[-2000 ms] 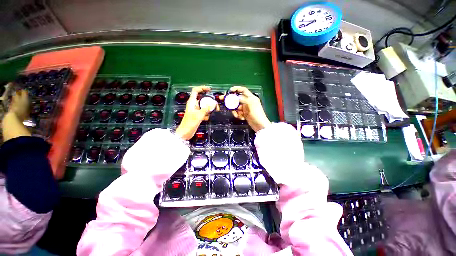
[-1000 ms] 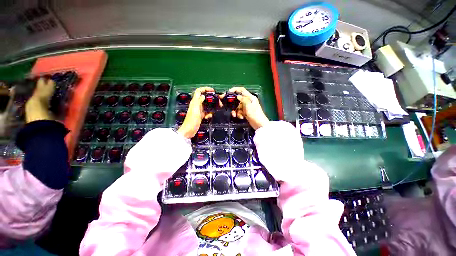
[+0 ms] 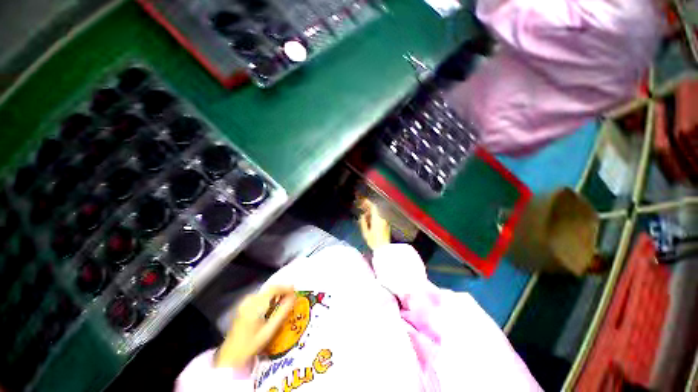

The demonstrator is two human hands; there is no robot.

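The clear blister tray (image 3: 210,266) of round black units (image 3: 186,243) lies on the green bench at the left of the tilted view. Some units show red marks. My left hand (image 3: 256,325) is blurred in front of my smock, away from the tray, and no unit shows in it. My right hand (image 3: 373,223) is low beside the red-edged green board (image 3: 484,218), below the bench edge. Its fingertips are near a small brownish patch, and whether it holds anything cannot be told.
A lower tray of dark units (image 3: 428,145) rests on the board. The right-hand tray (image 3: 264,75) is on the bench at the top. A neighbour's pink sleeve (image 3: 566,61) is at upper right. A brown round container (image 3: 562,230) and red slabs (image 3: 631,321) are at far right.
The view has turned right and downward. My hands have left the middle tray, and the two units they held no longer show in them. My right hand has moved below the bench edge.
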